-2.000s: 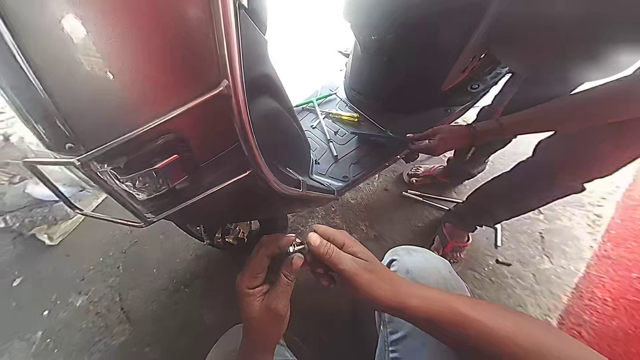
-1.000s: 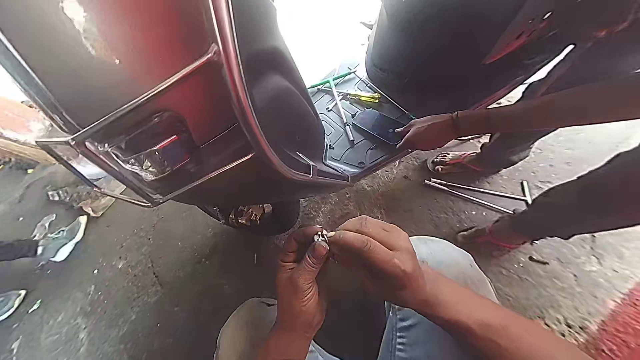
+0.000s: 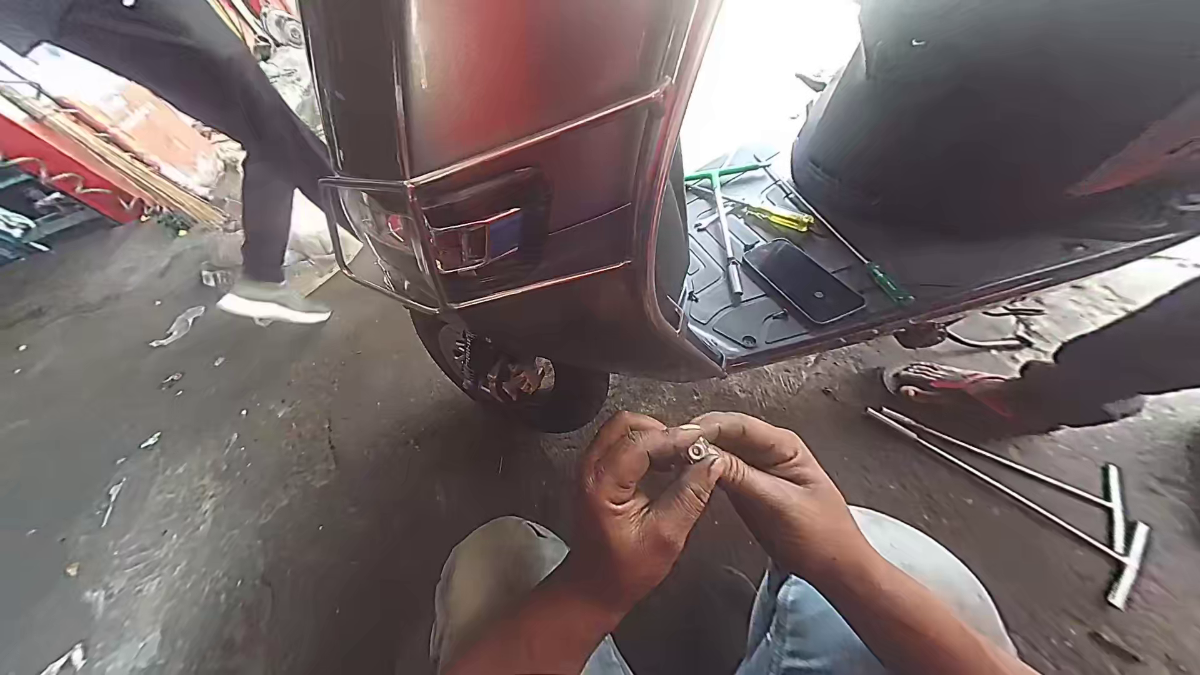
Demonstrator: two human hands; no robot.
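My left hand (image 3: 633, 506) and my right hand (image 3: 792, 492) meet above my knees, with a small metal fitting (image 3: 698, 451) pinched between their fingertips. Its exact kind is too small to tell. Just beyond them stands a dark red scooter (image 3: 534, 112) with a metal guard around its front panel and its front wheel (image 3: 562, 398) on the ground. On the scooter's footboard lie a smartphone (image 3: 804, 281), a green-handled T-wrench (image 3: 724, 230), a yellow-handled screwdriver (image 3: 783, 217) and a green-handled screwdriver (image 3: 886, 281).
Two metal T-handle wrenches (image 3: 994, 487) lie on the ground at the right, near a person's sandalled foot (image 3: 947, 380). Another person's shoe (image 3: 274, 302) is at the left, by scattered litter. Long thin rods (image 3: 159, 178) lie at the upper left.
The other person's hand has left the footboard, and the smartphone now lies there. A person's leg has come into view at the upper left. My hands still hold the small fitting.
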